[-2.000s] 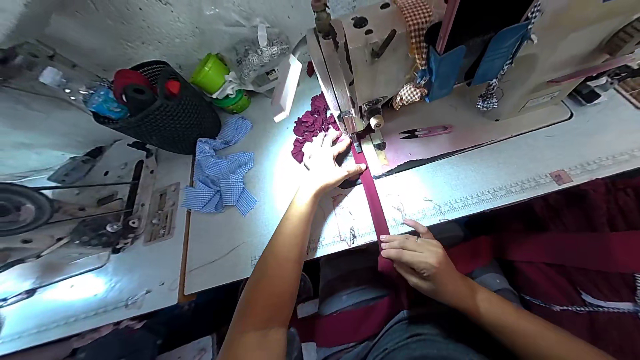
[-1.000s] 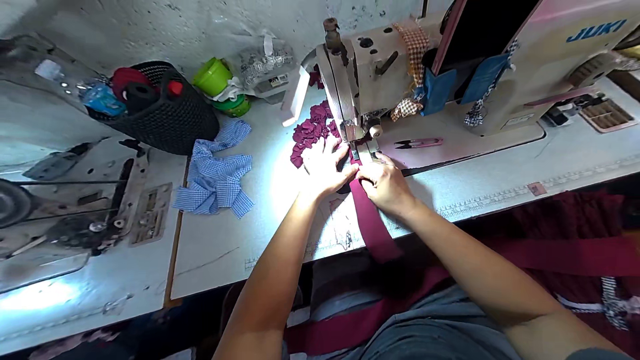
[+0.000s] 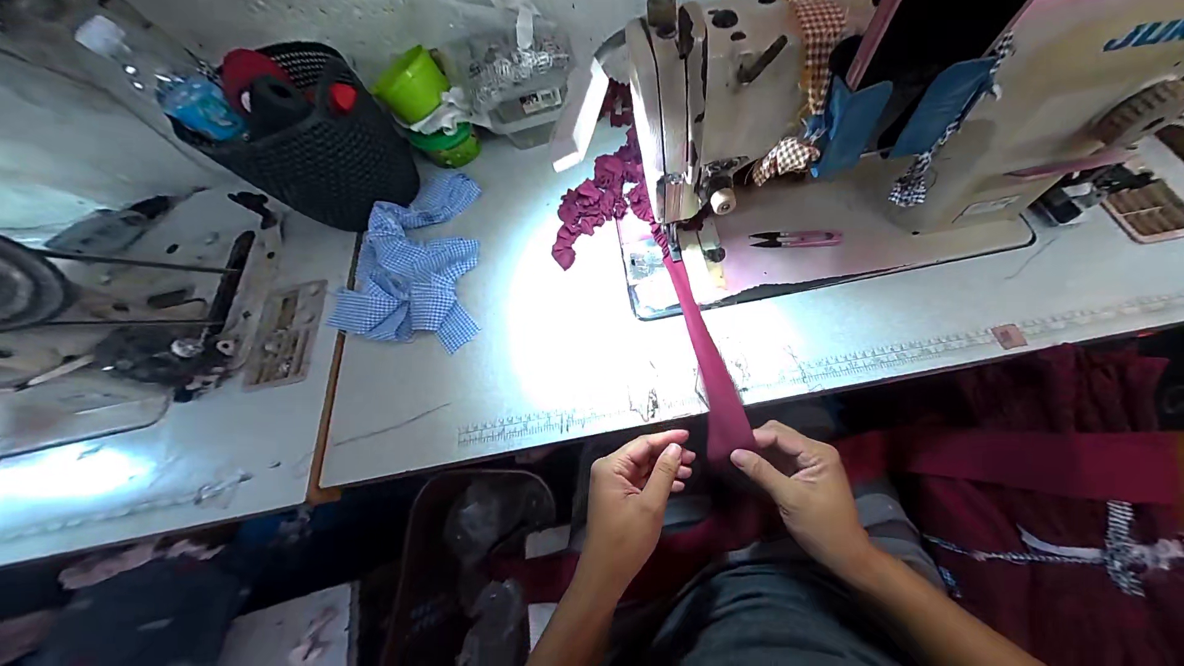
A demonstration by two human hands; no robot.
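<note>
A maroon fabric strip (image 3: pixel 708 356) runs from under the presser foot of a Juki sewing machine (image 3: pixel 673 139) down over the table's front edge. My right hand (image 3: pixel 805 481) pinches the strip's right edge just below the table. To the left of the strip is my left hand (image 3: pixel 638 490), its thumb and fingertips curled near each other; whether it holds any cloth is not clear. Gathered maroon ruffle (image 3: pixel 592 208) lies behind and left of the needle. Pink-handled thread snips (image 3: pixel 797 239) rest on the machine bed.
Blue checked cloth (image 3: pixel 407 277) lies left of the machine, near a dark woven basket (image 3: pixel 342 153) and green containers (image 3: pixel 446 143). Another machine (image 3: pixel 120 342) stands at far left. More maroon cloth (image 3: pixel 1036 472) hangs at lower right. A printed ruler (image 3: pixel 888 356) follows the table edge.
Both hands have moved from beside the presser foot down to the front of the table. The strip between the machine and the table edge is now uncovered.
</note>
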